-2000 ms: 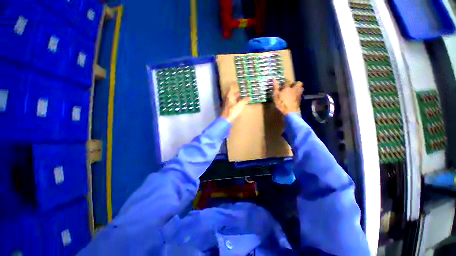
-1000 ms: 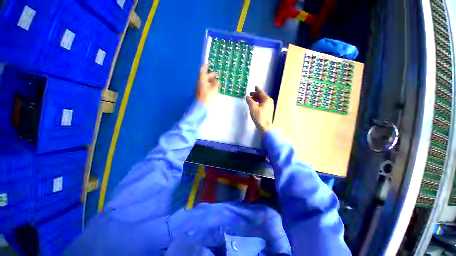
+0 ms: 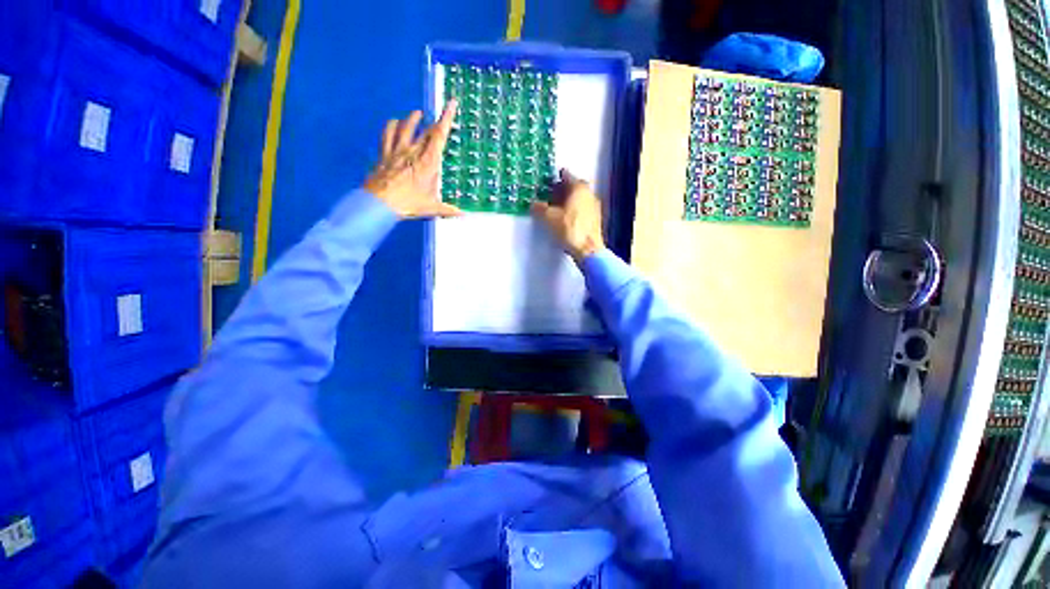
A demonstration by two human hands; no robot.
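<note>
A green PCB panel (image 3: 500, 138) lies in the upper left of the white-lined blue tray (image 3: 518, 341). My left hand (image 3: 412, 167) is spread at the panel's left edge, its fingertips at the edge and thumb near the lower left corner. My right hand (image 3: 570, 214) is at the panel's lower right corner, fingers bent; whether it grips the edge is hard to tell. A second populated panel (image 3: 752, 150) lies on the brown cardboard sheet (image 3: 725, 299) to the right of the tray, with no hand on it.
Blue stacking crates (image 3: 136, 311) stand at the left. At the right, a pale metal conveyor rail (image 3: 979, 311) runs beside a row of green-brown panels (image 3: 1025, 299). A round metal part (image 3: 903, 274) stands between the cardboard and the rail. A blue covered object (image 3: 765, 55) is behind the cardboard.
Since the earliest frame, both hands have moved left from the panel on the cardboard to the panel in the tray. Since one second ago, my left hand has spread at the tray panel's left edge.
</note>
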